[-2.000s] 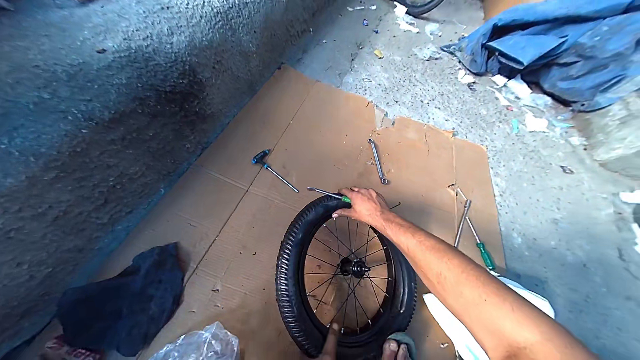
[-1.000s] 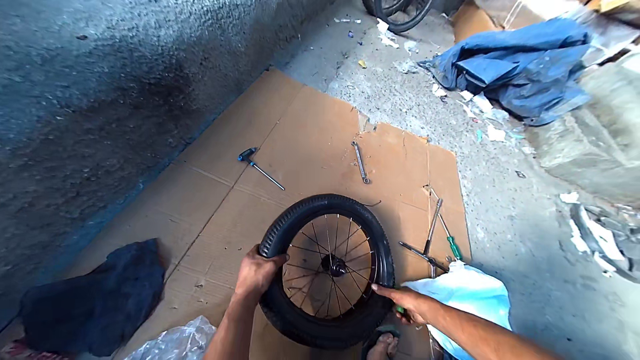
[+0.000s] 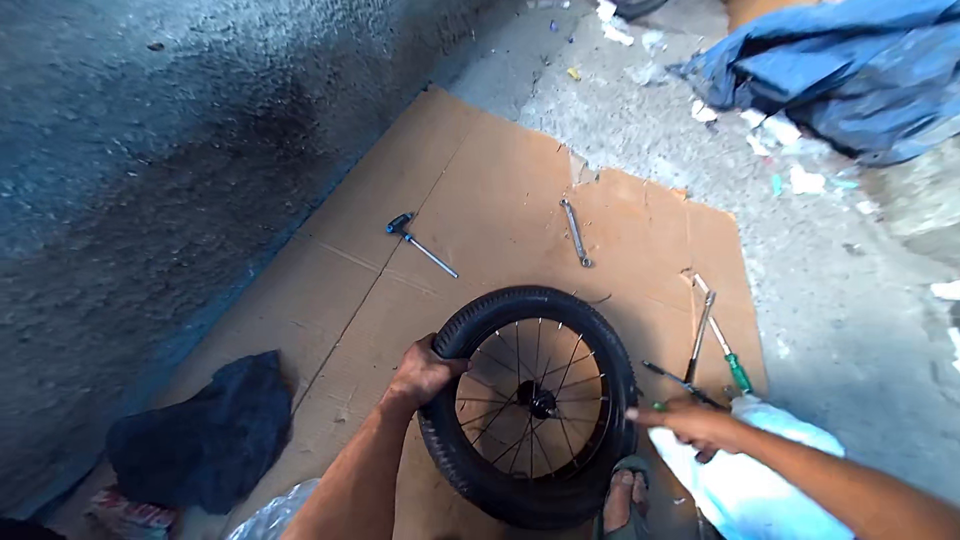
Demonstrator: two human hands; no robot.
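Note:
A spoked bicycle wheel (image 3: 537, 399) with a black tire (image 3: 450, 450) lies on a cardboard sheet (image 3: 495, 187). My left hand (image 3: 426, 369) grips the tire's left side, thumb over the inner edge. At the tire's right side, my right hand (image 3: 694, 426) points its index finger at the sidewall; a green-handled tool (image 3: 658, 406) shows at its fingers, mostly hidden. Beyond that hand lie a dark metal tool (image 3: 679, 381), a long metal tool (image 3: 701, 337) and a green-handled screwdriver (image 3: 738, 371). A wrench (image 3: 576, 234) and a T-handle hex key (image 3: 424, 247) lie above the wheel.
A sandaled foot (image 3: 619, 499) touches the tire's lower right. A white plastic bag (image 3: 772, 472) lies under my right forearm. Dark cloth (image 3: 206, 435) and clear plastic (image 3: 277, 514) are at lower left. A rough wall (image 3: 187, 150) rises left; blue fabric (image 3: 840, 75) and litter lie upper right.
My right hand has gone from the top of the tire to its right side. My left hand, low at the wheel two seconds ago, now grips the tire's left side.

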